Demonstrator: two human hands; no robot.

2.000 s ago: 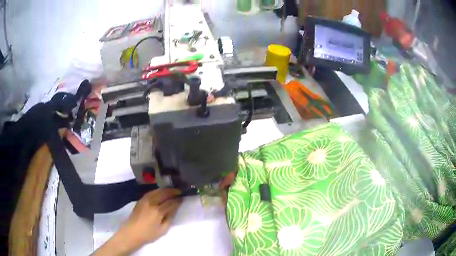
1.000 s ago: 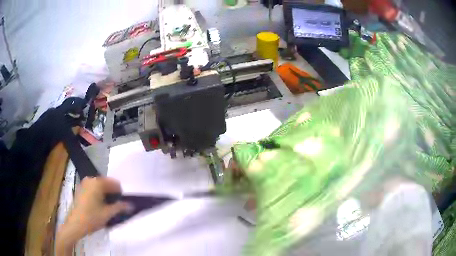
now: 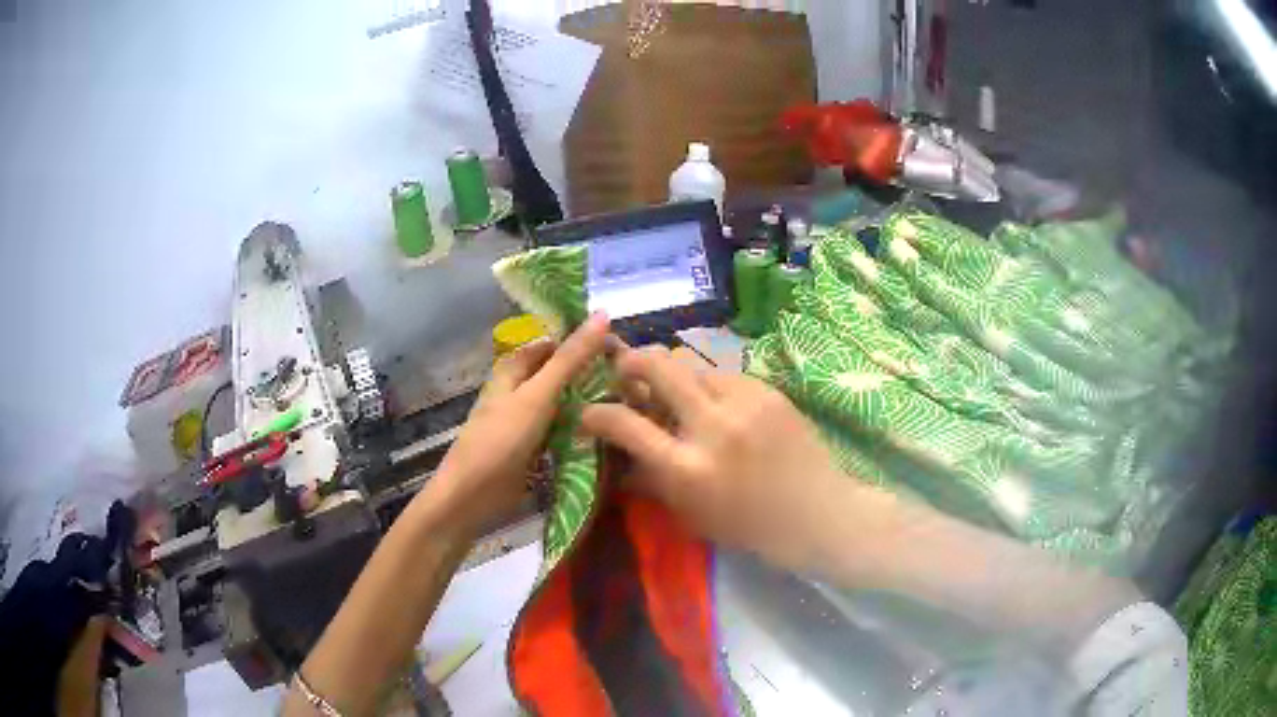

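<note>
A green flower-print bag (image 3: 563,507) is held up in front of me by its edge, with its red-orange lining (image 3: 672,567) showing below. A dark band runs down over the lining. My left hand (image 3: 511,413) pinches the green edge from the left. My right hand (image 3: 707,441) grips it from the right, its fingers close to the left ones. The fingertips overlap the fabric, so the exact spot they hold is partly hidden. The upper corner of the green print stands above my fingers, in front of the screen.
The sewing machine head (image 3: 301,581) is at the left, with white paper (image 3: 483,616) beside it. The control panel (image 3: 647,273) stands behind my hands, near a yellow pot (image 3: 518,333) and green thread cones (image 3: 410,219). A green print bag pile (image 3: 966,378) lies at right.
The view has swung right. The bag has come off the machine bed and is lifted, lining now showing. My left hand has left the black strap and holds the bag with my right.
</note>
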